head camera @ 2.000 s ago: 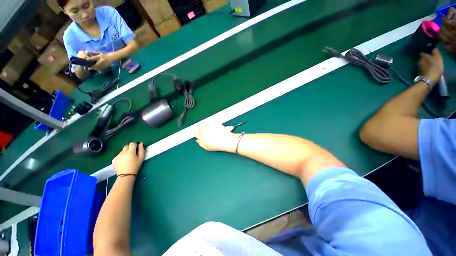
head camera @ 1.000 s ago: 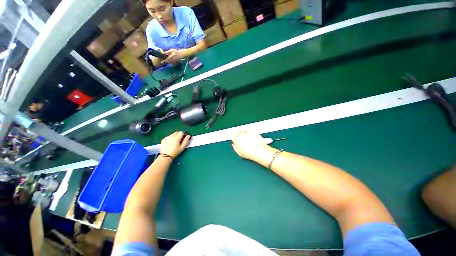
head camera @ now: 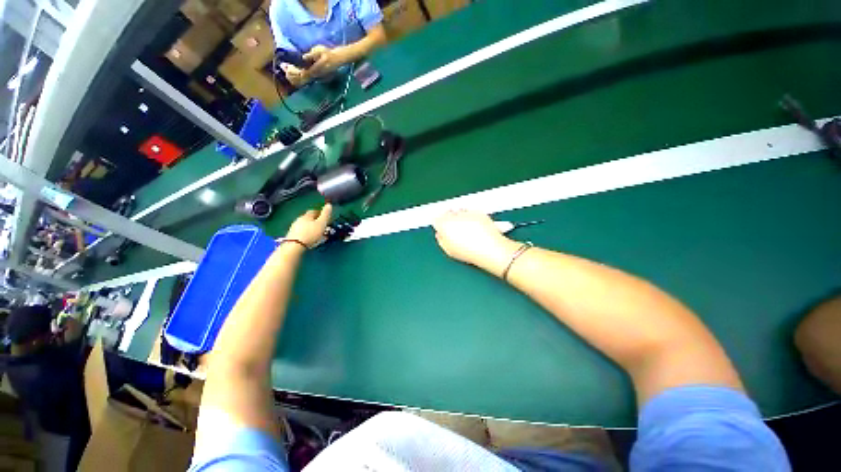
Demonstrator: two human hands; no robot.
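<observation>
Small black toothed parts (head camera: 342, 227) lie in a cluster on the white strip. My left hand (head camera: 312, 227) is just left of them, its fingertips close to or touching them; whether it holds one cannot be told. My right hand (head camera: 468, 237) is curled over the strip's near edge around a thin tool (head camera: 524, 224); its dark shaft sticks out to the right and its other end is hidden in the fist.
A dryer with a silver-grey barrel (head camera: 342, 183) and another dryer (head camera: 254, 206) lie beyond the strip with their cords. A blue bin (head camera: 214, 288) stands at the left. A person (head camera: 325, 37) sits opposite, holding a dark object. Another person's elbow shows at right.
The view has shifted. My left hand has moved off the black parts, which now show beside it. My right hand stays at the strip with the thin tool.
</observation>
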